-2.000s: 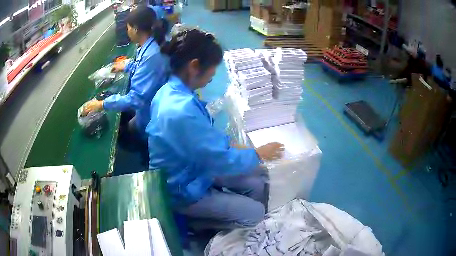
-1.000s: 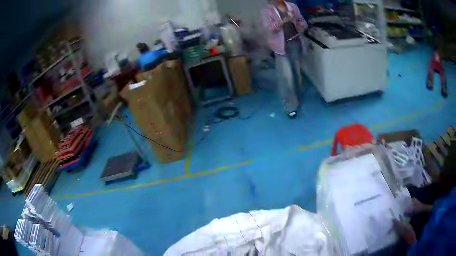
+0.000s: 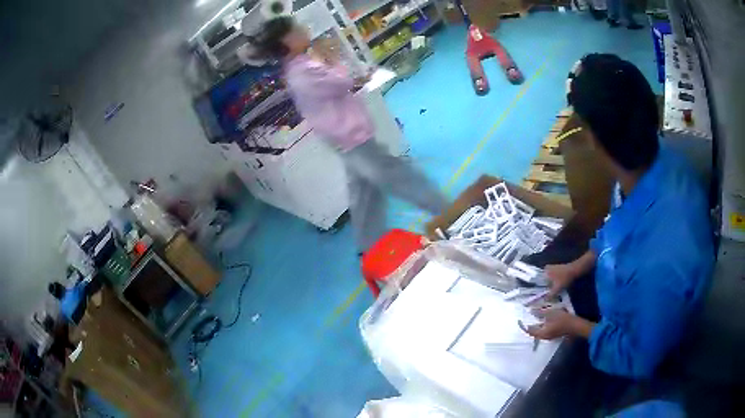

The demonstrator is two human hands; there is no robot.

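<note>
Neither of my hands is in view. Nearest in front is a wrapped block of white sheets (image 3: 433,326) with clear plastic round its edge and dark slits on top. A worker in a blue smock sits at its right side, both hands holding small white pieces (image 3: 527,294) over it. A brown carton (image 3: 470,198) behind the block is heaped with white frame-like stripped inserts (image 3: 502,229). A strip of the off-white sack (image 3: 400,407) shows at the bottom edge.
A red stool (image 3: 394,255) stands behind the block. A person in a pink top walks past a white cabinet (image 3: 302,184). A red pallet jack (image 3: 488,61), wooden pallet (image 3: 549,163), tall brown carton (image 3: 122,351) and cable (image 3: 208,326) are on the blue floor.
The view has swung far to the right, away from the green bench. The block, carton and blue-smocked worker are now more central. The person in pink has turned and is walking.
</note>
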